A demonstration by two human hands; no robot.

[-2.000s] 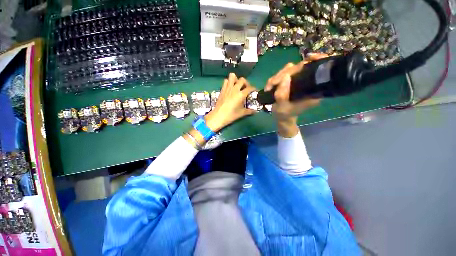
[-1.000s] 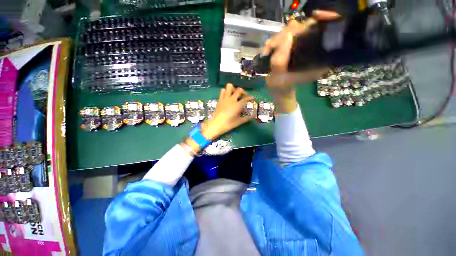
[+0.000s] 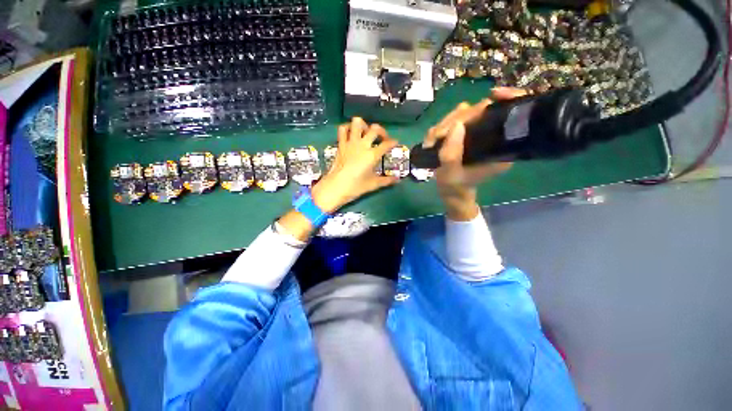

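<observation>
A row of small rounded circuit boards (image 3: 236, 172) with orange edges lies across the green mat. My left hand (image 3: 359, 160), with a blue wristband, rests over the row near its right end, thumb and fingers spread around a board (image 3: 396, 161). Whether its fingertips hold that board is hard to tell. My right hand (image 3: 459, 152) grips a thick black electric screwdriver (image 3: 514, 128), held nearly level with its narrow end pointing left over the last boards of the row. The screwdriver hides its tip and part of the last board.
A clear blister tray (image 3: 210, 68) of black parts lies at the back left. A silver-white screw feeder (image 3: 391, 60) stands behind my hands. Many boards (image 3: 554, 60) are heaped at the back right. A white-silver pile (image 3: 343, 225) sits at the near edge. A printed carton (image 3: 68, 321) bears more boards.
My right hand and the screwdriver have come back from the screw feeder, down and toward the right end of the row. My left hand has stayed by the row. The whole view has shifted slightly.
</observation>
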